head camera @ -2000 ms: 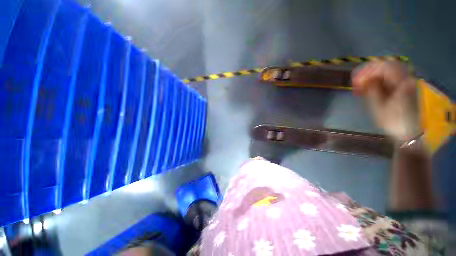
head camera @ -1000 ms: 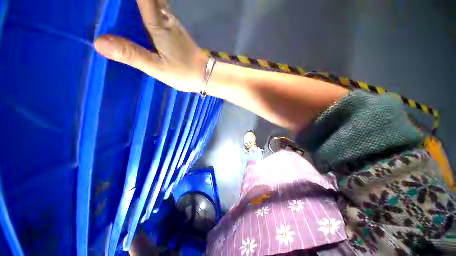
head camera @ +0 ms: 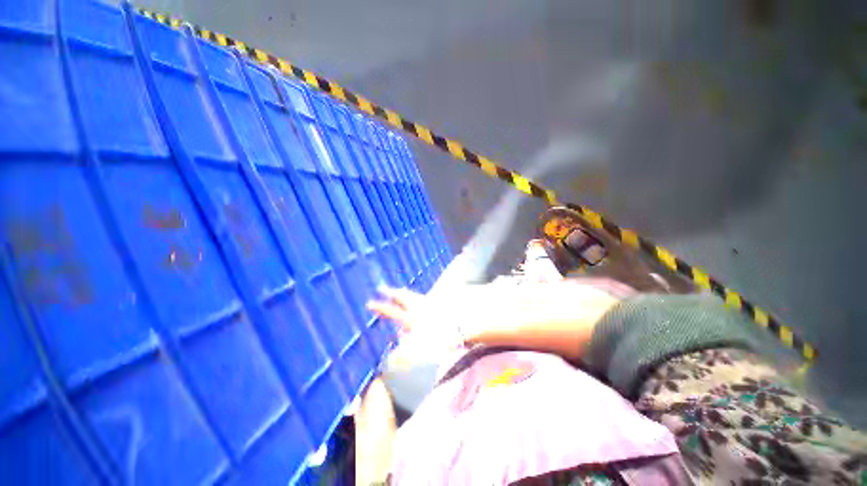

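A tall stack of blue ribbed trays fills the left of the view and leans across it. My right hand reaches in from the right, washed out by glare. Its fingers point at the stack's near right side and look apart, with nothing seen in them; contact is unclear. A pale strip that looks like my left forearm stands at the stack's lower right edge. My left hand itself cannot be made out.
Yellow-black tape crosses the grey floor diagonally. A pallet truck fork tip lies beside the tape, close to a pale shoe. My pink apron covers the bottom middle.
My right hand has come down and back from high on the stack to its lower right side. The view has shifted, so more of the stack's side and the fork tip show.
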